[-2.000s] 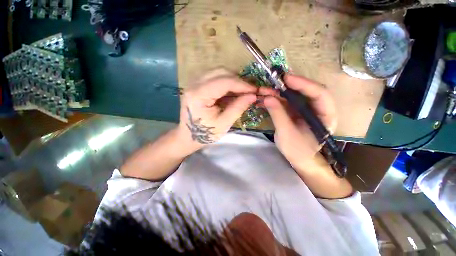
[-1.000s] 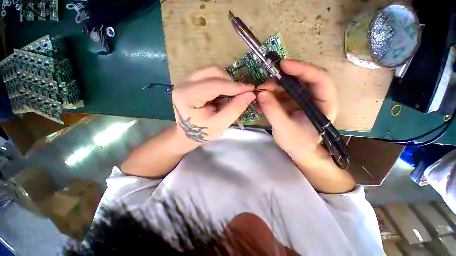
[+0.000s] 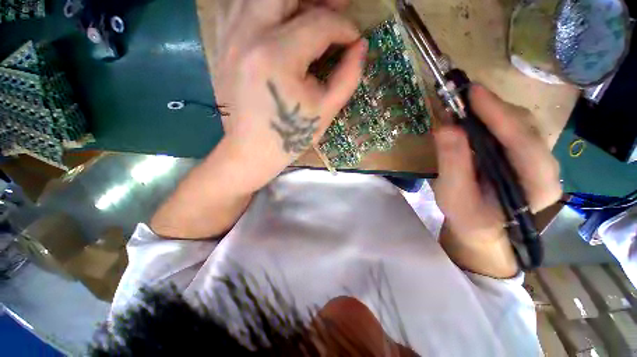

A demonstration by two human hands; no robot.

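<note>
My left hand (image 3: pixel 279 90) is over the left part of the tan board, its fingertips together at the green PCB panel's (image 3: pixel 381 104) upper left. Thin dark lead wires (image 3: pixel 209 109) come out from under this hand, with a small white disc (image 3: pixel 175 105) at their end over the green mat. The wires' other ends are hidden by the fingers. My right hand (image 3: pixel 499 157) is right of the panel, closed around the black handle of a soldering iron (image 3: pixel 489 150). The iron's metal barrel points up and left; its tip is at the frame's top edge.
A round pot (image 3: pixel 569 42) with silvery contents stands at the upper right. Stacked green PCB panels (image 3: pixel 31 104) are at the left. More discs and dark wires (image 3: pixel 98 31) lie on the mat (image 3: pixel 164 63). A yellow ring (image 3: pixel 576 148) and black cable lie at the right.
My hands have moved apart: the left up and left, the right with the iron to the right. More of the PCB panel shows, and the white disc has come into view. The camera view has shifted.
</note>
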